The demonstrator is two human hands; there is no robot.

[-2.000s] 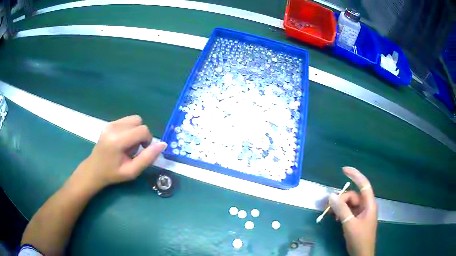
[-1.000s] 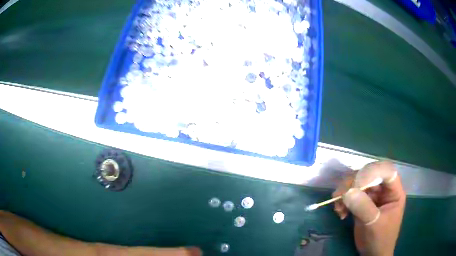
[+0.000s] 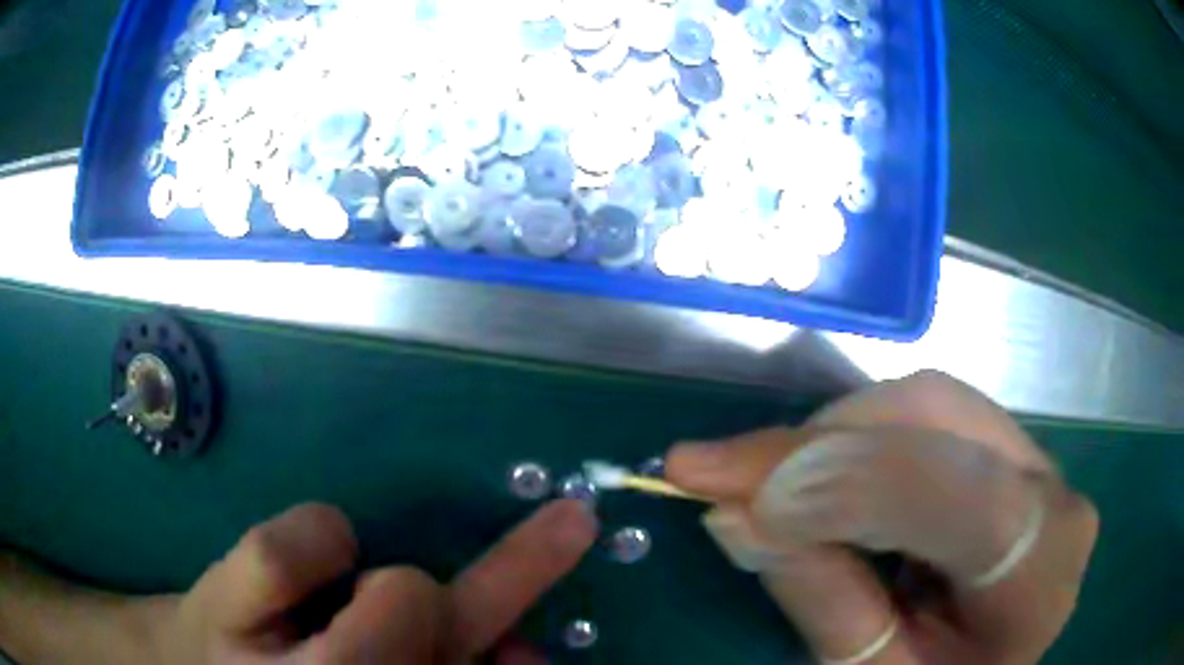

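My right hand (image 3: 896, 520), with whitish finger cots, holds a cotton swab (image 3: 665, 487) at the lower right. The swab's white tip is at a small disc (image 3: 579, 486) on the green bench. The index fingertip of my left hand (image 3: 403, 591) is at the near edge of the same disc; its other fingers are curled and I see nothing held in it. Other small discs lie around: one to the left (image 3: 529, 481), one nearer to me on the right (image 3: 630, 543), one close to the bottom edge (image 3: 580, 634). Another is partly hidden by my right fingers.
A blue tray (image 3: 519, 281) heaped with glaring discs stands at the top, beside or over a pale metal rail (image 3: 429, 307). A black perforated ring part (image 3: 165, 386) with a metallic centre and a pin lies on the bench at the left.
The view has moved closer to the bench. My left hand has come in to the disc, its index finger extended. My right hand has moved left, bringing the swab tip onto the disc.
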